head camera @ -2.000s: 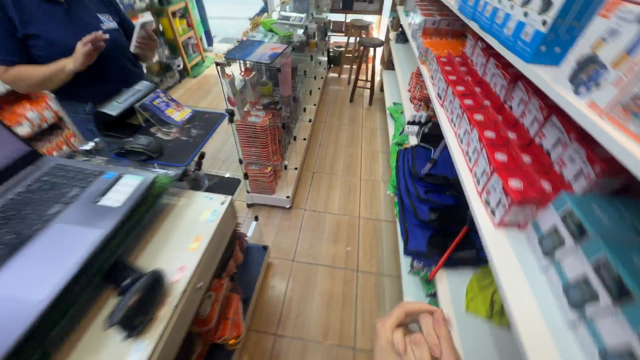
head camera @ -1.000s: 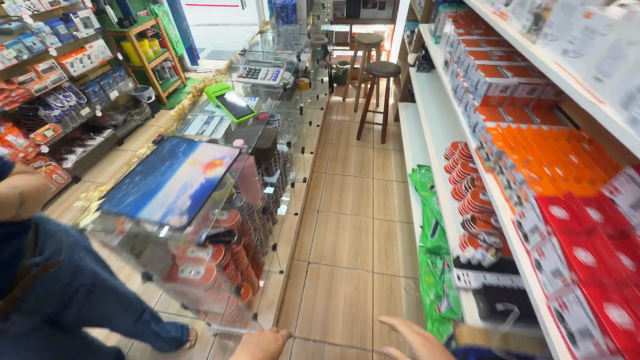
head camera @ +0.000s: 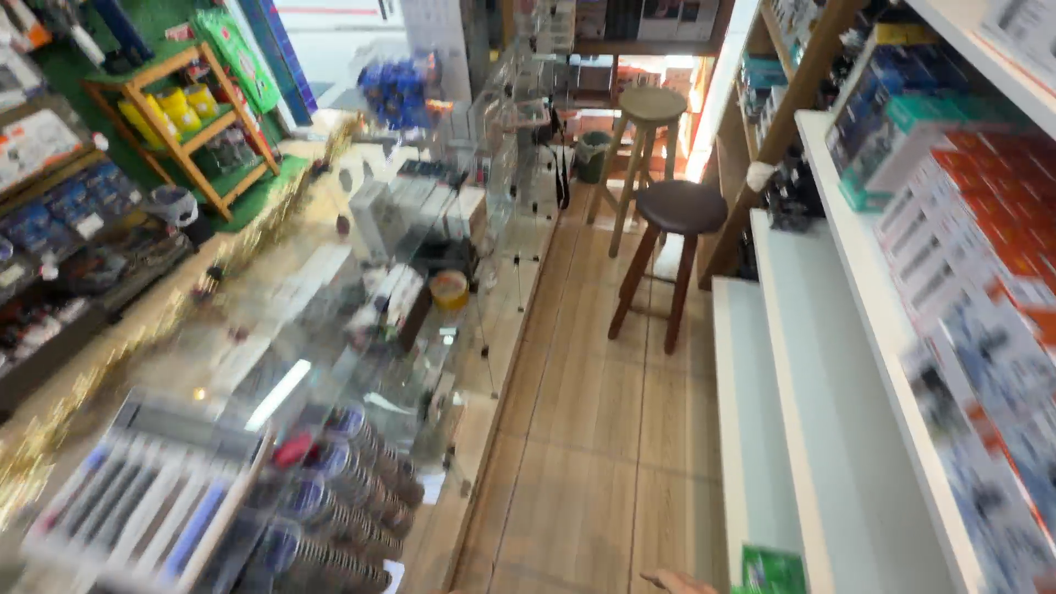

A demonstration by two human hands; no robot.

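Part of my right hand shows at the bottom edge, right of centre, over the wood-look floor. Only some fingers are in the frame, so whether it holds anything is hidden. The green packet on the low white shelf is the thing nearest to it. Of my left hand, at most a sliver touches the bottom edge, too little to read. On that side stands the glass display counter, with a large calculator on its top and stacked round items at its near end.
A stool with a dark seat and a wooden stool stand in the aisle ahead. Boxed goods fill the right shelf. A roll of tape lies at the counter. A bin stands farther back.
The view has moved far forward along the aisle; the stools are nearer. The person seen at the left earlier is out of view. My hands, clasped and then apart, have dropped mostly out of the frame.
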